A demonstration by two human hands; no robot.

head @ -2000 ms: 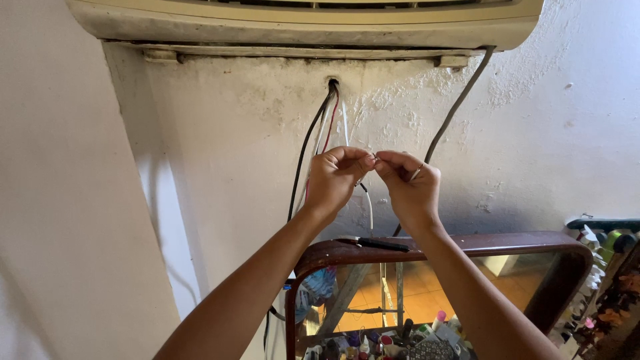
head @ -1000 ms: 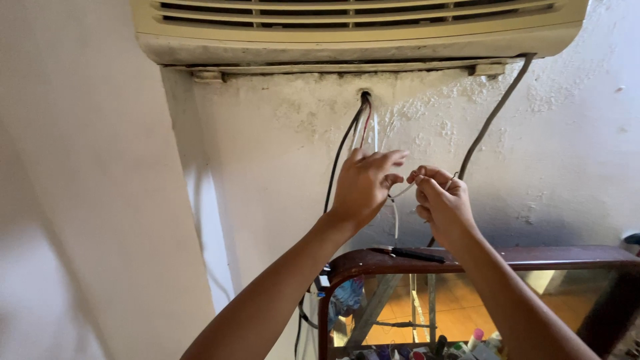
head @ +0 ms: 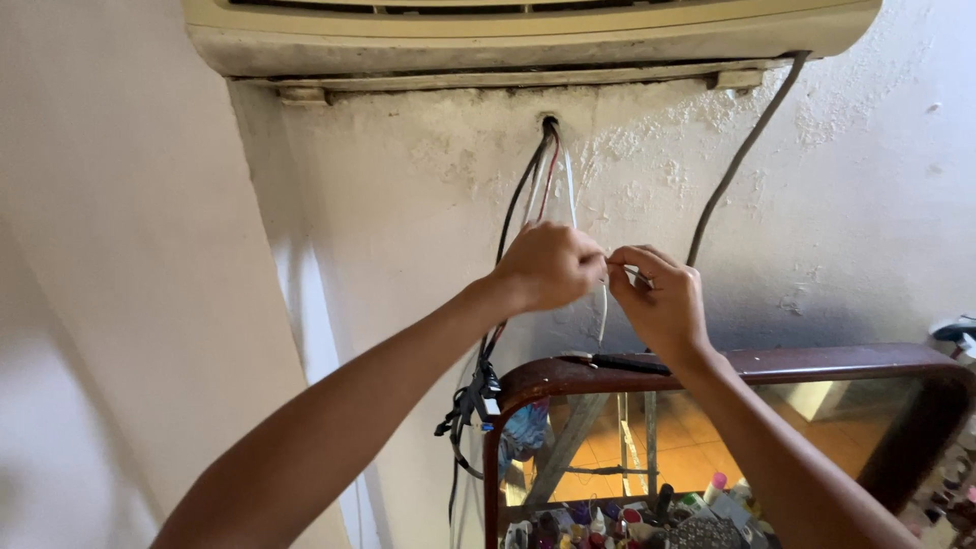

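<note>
Black, red and white wires come out of a hole in the wall, among them a white wire (head: 569, 183) and a red wire (head: 550, 179). My left hand (head: 553, 267) is closed at the wires' lower part, its fingertips meeting those of my right hand (head: 659, 293). A thin light-coloured wire (head: 634, 272) is pinched in my right hand's fingers. Below the hands hangs a loose white wire end (head: 604, 316). On the mirror's top edge lies a black-handled tool (head: 629, 364), its kind unclear. What my left fingers grip is largely hidden.
An air conditioner (head: 534, 46) is mounted above, with a grey cable (head: 736, 164) running down from its right. Below stands a mirror with a dark wooden frame (head: 823, 360). Black connectors (head: 480, 393) hang by its left corner. Small bottles (head: 598, 522) appear at the bottom.
My left hand's fingers were raised and spread a second ago; now they are closed at my right fingertips. Two seconds ago both hands' fingertips also met. The view has shifted.
</note>
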